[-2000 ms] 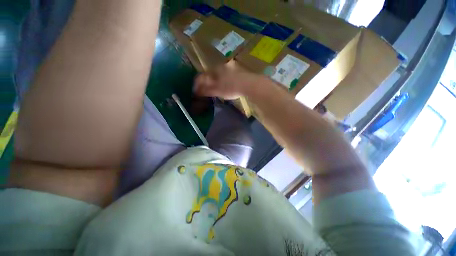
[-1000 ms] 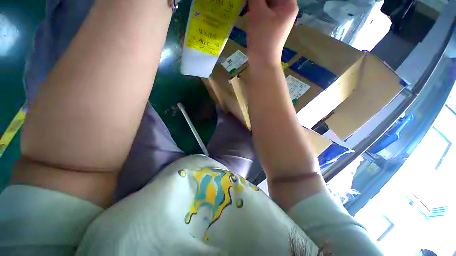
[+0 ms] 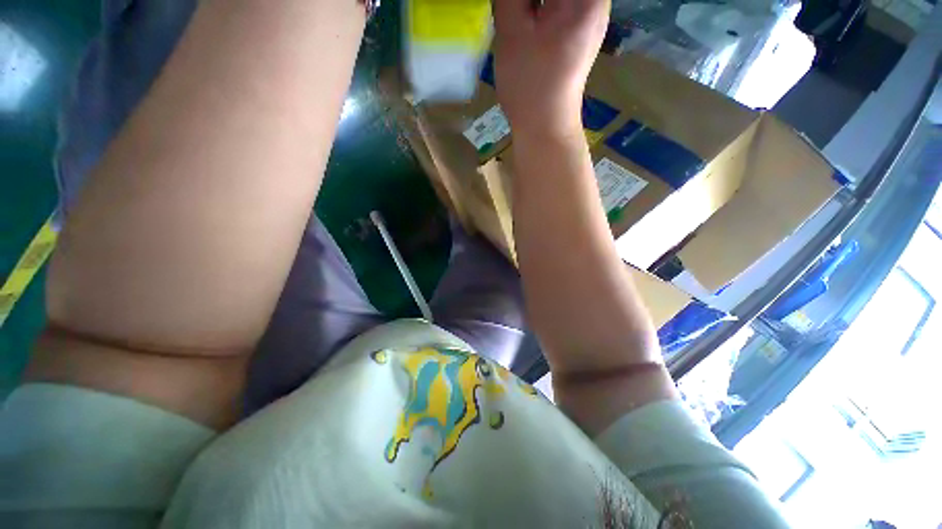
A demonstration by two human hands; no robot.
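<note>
A yellow label strip with a white lower end (image 3: 446, 47) hangs blurred at the top edge, in front of the cartons. Its upper part is cut off. My right hand (image 3: 550, 57) is just right of the strip, its fingertips cut off by the top edge, so its grip is hidden. My left forearm reaches up past the top edge and my left hand is out of the picture. Which hand holds the strip cannot be seen.
Brown cartons (image 3: 661, 98) with blue tape and white labels stand behind my right forearm, one with raised flaps. Clear plastic (image 3: 713, 36) lies beyond. A thin pale rod (image 3: 401, 263) shows between my legs. A blue object (image 3: 816, 281) is at right.
My right hand has risen from the carton flap to the top edge. The yellow strip has come into view, then shifted upward, so less of it shows now.
</note>
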